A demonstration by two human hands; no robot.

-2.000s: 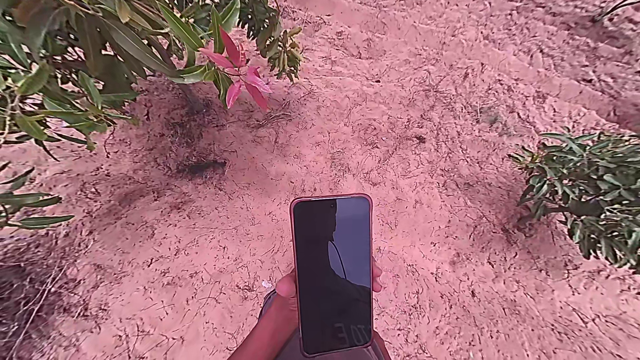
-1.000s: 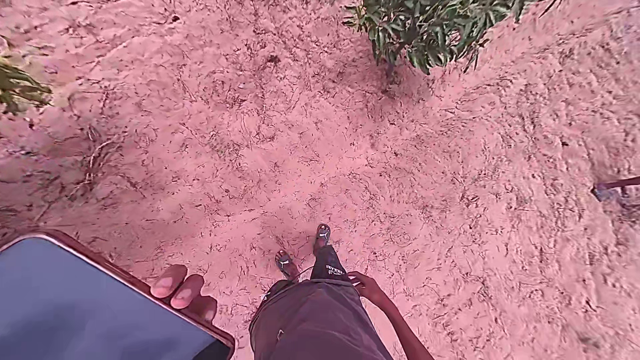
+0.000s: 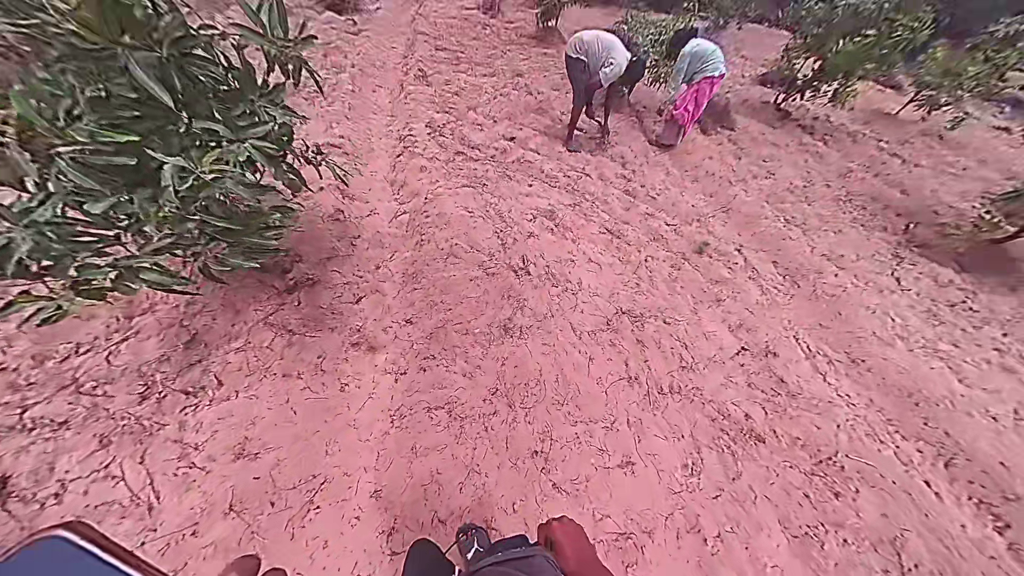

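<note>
At the bottom left corner shows the upper end of a smartphone point(image 3: 68, 552) in a reddish case. Two or so fingertips of my left hand point(image 3: 250, 565) appear at the bottom edge, to the right of the phone; the rest of that hand is cut off, and its hold on the phone lies out of frame. My right hand point(image 3: 562, 540) hangs beside my dark trousers at the bottom centre, fingers curled; whether anything is in it cannot be told. A sandalled foot point(image 3: 472, 540) shows between the hands on the reddish soil point(image 3: 512, 360).
A leafy bush point(image 3: 152, 160) stands close at the left. Farther off, a person in a pale top point(image 3: 600, 56) and a person in a pink lower garment point(image 3: 698, 100) bend toward the ground. More bushes point(image 3: 860, 48) stand at the upper right. Dry twigs litter the soil.
The view has swung up and forward, bringing two bending people into sight. The phone, held in front in the oldest frame and at the lower left later, now shows only its upper end.
</note>
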